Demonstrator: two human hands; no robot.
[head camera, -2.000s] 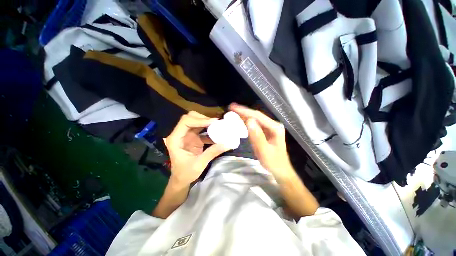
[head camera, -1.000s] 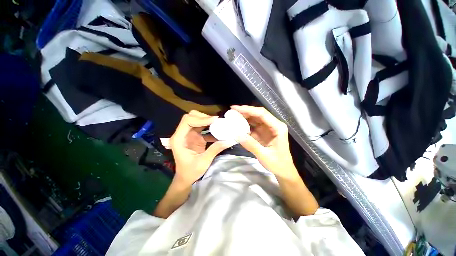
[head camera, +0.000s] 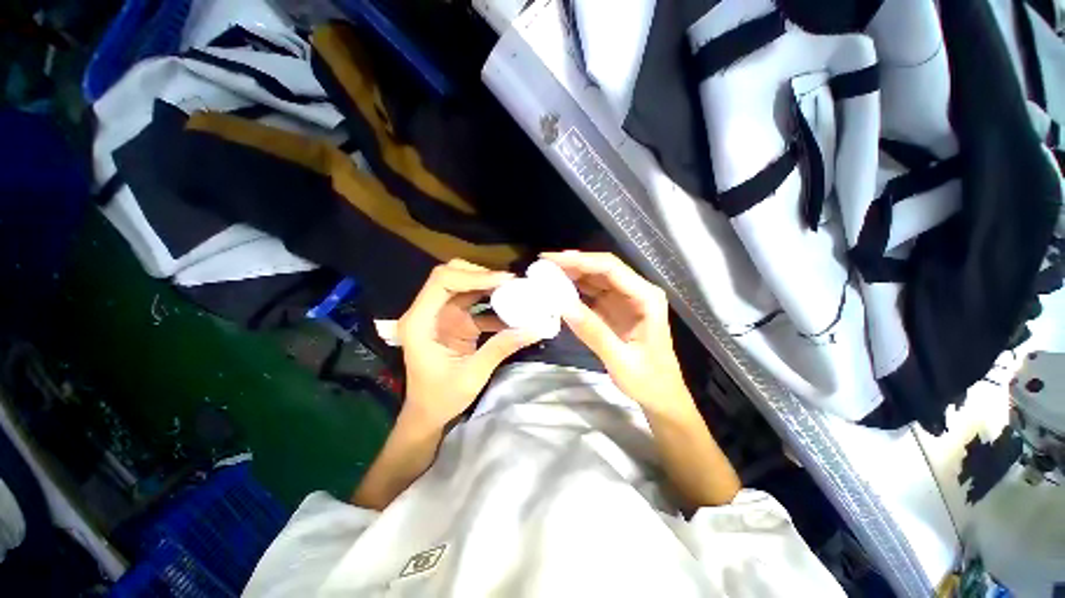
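Two thin white discs (head camera: 531, 301) overlap in front of my lap, held between the fingertips of both hands. My left hand (head camera: 450, 333) pinches them from the left, thumb below and fingers above. My right hand (head camera: 619, 315) pinches them from the right in the same way. Both hands are bare. Whether the discs are joined where they overlap, I cannot tell.
A white table edge with a ruler strip (head camera: 701, 339) runs diagonally on the right. A white and black garment heap (head camera: 806, 175) lies on it, beside black scraps (head camera: 990, 465). Black, white and mustard garments (head camera: 292, 175) lie at upper left. A blue crate (head camera: 210, 537) is lower left.
My right fingers have closed in on the discs compared with the earliest frame. The discs have shifted slightly in the fingertips. The garments look the same.
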